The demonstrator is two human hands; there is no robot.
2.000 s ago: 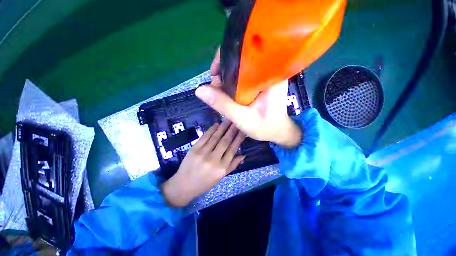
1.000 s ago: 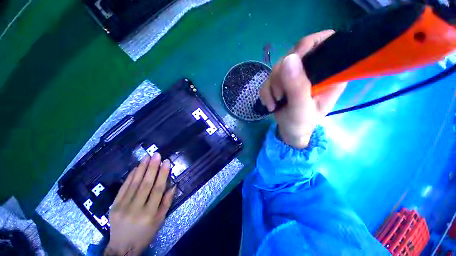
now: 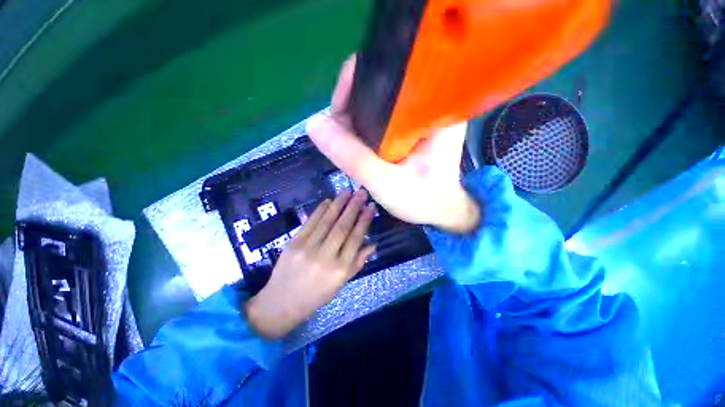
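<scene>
A black plastic housing (image 3: 262, 183) with small white bracket-like patches lies on a silvery bubble wrap sheet (image 3: 187, 230). My right hand (image 3: 397, 175) is wrapped around the orange-and-black electric screwdriver (image 3: 485, 63), held upright over the housing. The screwdriver's tip is hidden behind my hands. My left hand (image 3: 310, 262) lies palm down on the middle of the housing, fingers extended and close together; what is under them is hidden. The round screw dish (image 3: 540, 143), with a grid of holes and a dark mass of small parts at its upper left, stands right of the housing.
Another black housing (image 3: 67, 318) lies on wrap at the far left. The green bench surface (image 3: 215, 87) spans the back. A dark cord (image 3: 636, 163) runs down the right, behind a bright blue surface (image 3: 676, 262). My blue sleeves cross the near side.
Since one second ago, my right hand with the screwdriver has moved from the screw dish to above the housing. The camera view has shifted and turned. My left hand remains on the housing.
</scene>
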